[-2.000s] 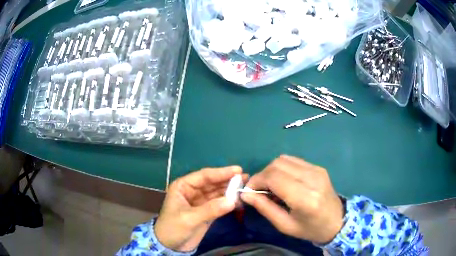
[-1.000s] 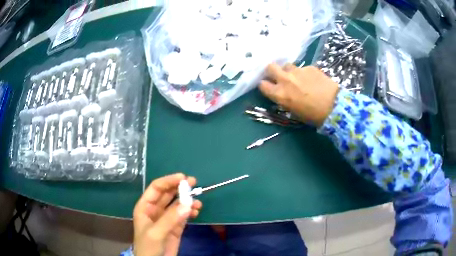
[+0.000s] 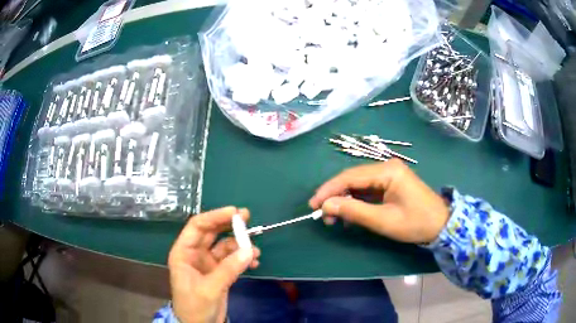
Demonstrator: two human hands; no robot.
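My left hand (image 3: 211, 262) holds a white polishing head (image 3: 240, 232) between thumb and fingers. A thin silvery mandrel (image 3: 282, 223) sticks out of the head to the right. My right hand (image 3: 379, 202) pinches a small white piece (image 3: 317, 214) at the mandrel's far end. A loose pile of mandrels (image 3: 372, 148) lies on the green mat beyond my right hand. A single mandrel (image 3: 389, 101) lies between the bag and the mandrel tub.
A clear blister tray (image 3: 205, 126) with two rows of assembled bits is at left. An open bag of white heads (image 3: 278, 126) is at the back. A mandrel tub (image 3: 483, 117), a lidded clear box (image 3: 519, 104) and a black rectangle (image 3: 542, 168) are at right. A blue tray (image 3: 9, 129) is far left.
My right hand has come back from beside the bag to the mandrel's tip, with a small white piece in its fingers. My left hand still holds the head. The view has shifted slightly.
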